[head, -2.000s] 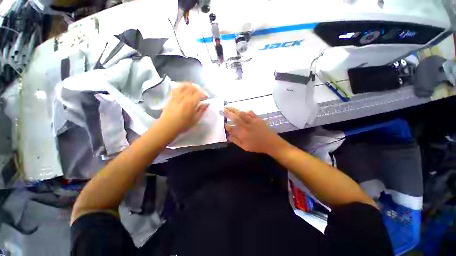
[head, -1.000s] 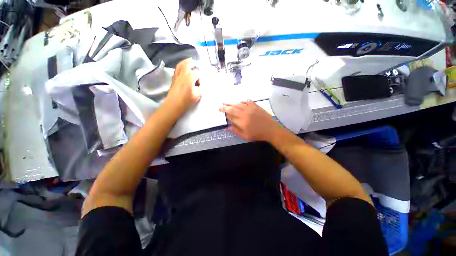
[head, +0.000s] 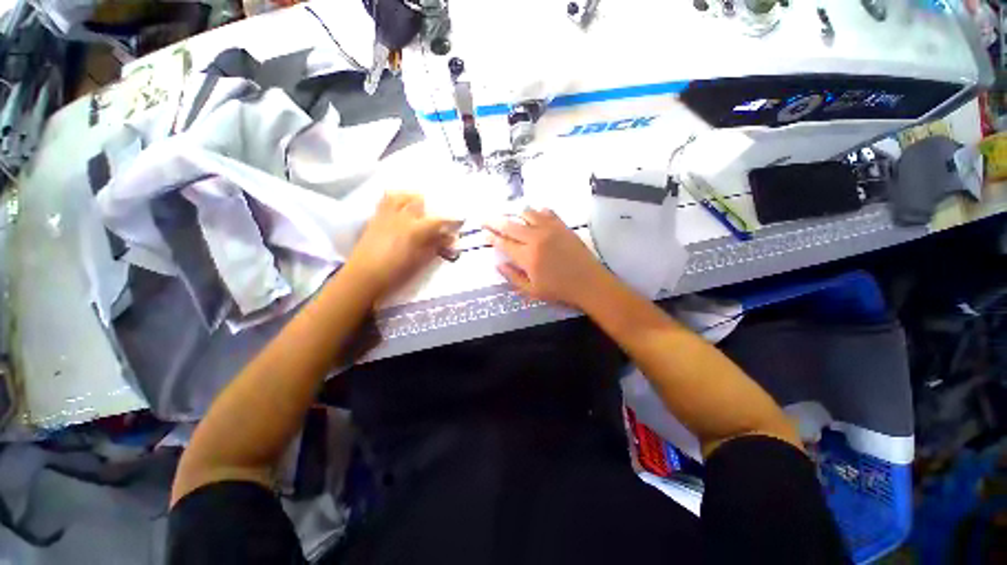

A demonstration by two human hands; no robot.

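Observation:
A light panel [head: 265, 210] lies bunched on the left of the table, with a dark grey panel [head: 166, 326] under and around it. Its right end runs towards the presser foot [head: 510, 177] and is washed out by the lamp. My left hand [head: 406, 245] lies on the cloth just left of the foot, fingers curled, with its fingertips partly hidden. My right hand [head: 539, 256] lies in front of the foot, fingertips low at the cloth's edge. Whether either hand pinches cloth is unclear. A small curved panel [head: 638, 232] lies right of my right hand.
The white sewing machine [head: 618, 105] spans the back. Pens [head: 720, 208], a black rectangle like a phone [head: 804, 191] and a grey cloth lump [head: 925, 180] lie to the right. A blue crate [head: 872, 486] with cut pieces stands lower right. Ruler markings [head: 773, 245] run along the front edge.
The light cloth has moved from the table's front edge back towards the foot, uncovering the ruler markings. My left hand rose to the back, then came down nearer my right hand.

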